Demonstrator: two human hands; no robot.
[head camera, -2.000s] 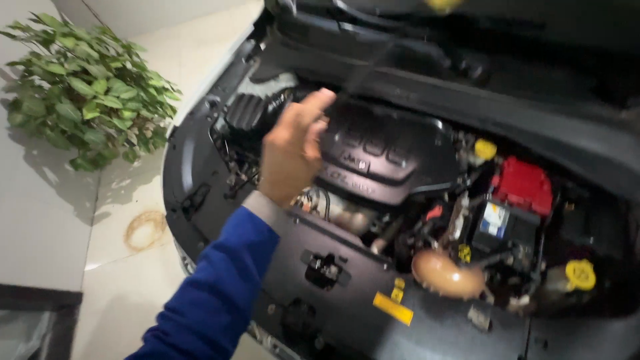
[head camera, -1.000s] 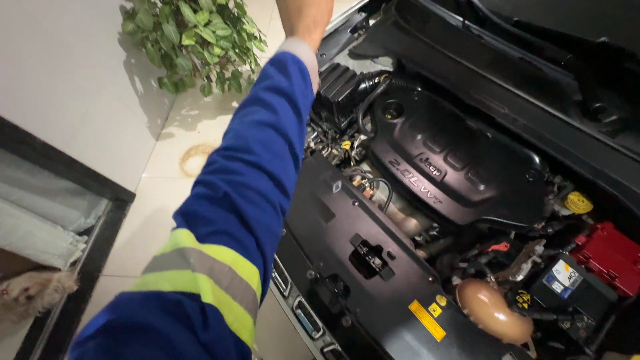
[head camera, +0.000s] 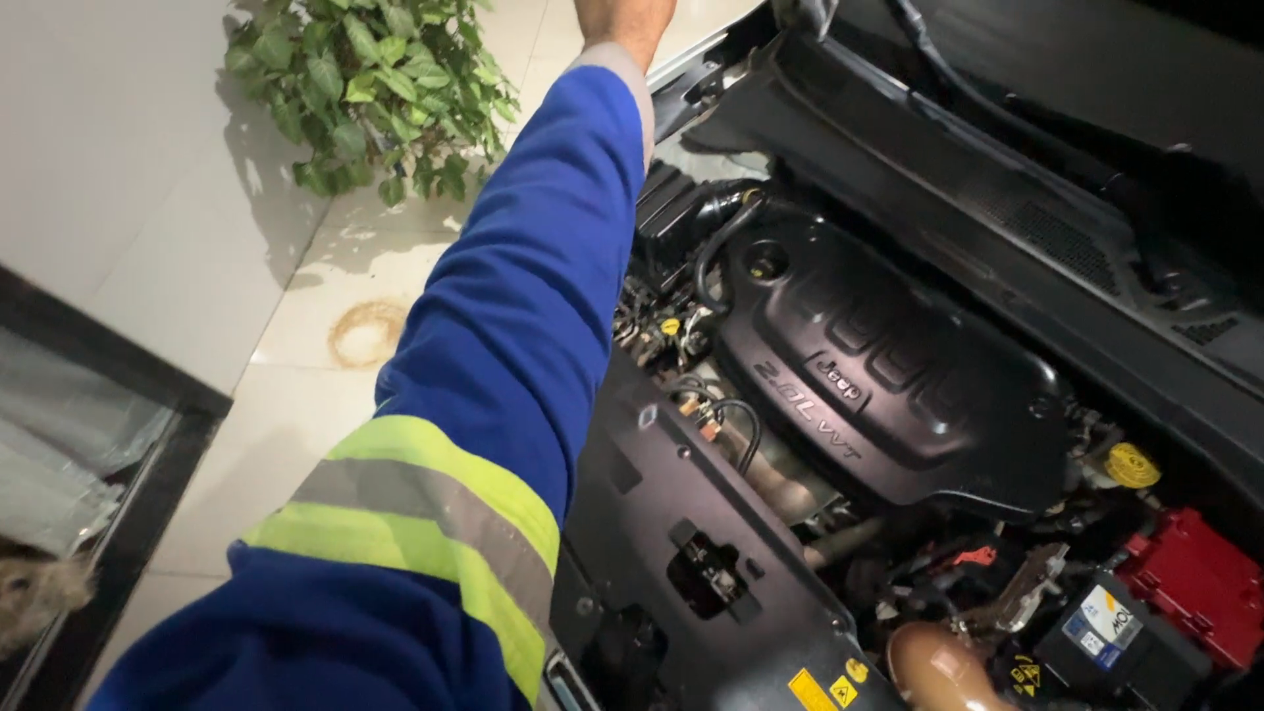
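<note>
My left hand (head camera: 627, 22) is cut off by the top edge; only the wrist and back part show, so its fingers and anything in them are hidden. The arm, in a blue sleeve with yellow-green and grey bands, reaches up past the side of a car's engine bay. Nearest the wrist are the fender edge and the black ribbed air intake part (head camera: 667, 202). A black plastic engine cover (head camera: 889, 365) lies to the right, with a round recess (head camera: 766, 261) at its upper left corner. My right hand is out of view.
A leafy plant (head camera: 370, 89) stands on the tiled floor beside the car. The raised hood (head camera: 1136, 69) spans the upper right. A battery (head camera: 1116, 632) with a red cover (head camera: 1195, 583), a brown reservoir (head camera: 943, 667) and a yellow cap (head camera: 1131, 465) sit lower right. A furry animal (head camera: 39, 597) shows far left.
My left hand was over the left end of the engine cover two seconds ago, its fingers visible. It has moved away toward the fender, past the top edge. The view has shifted considerably.
</note>
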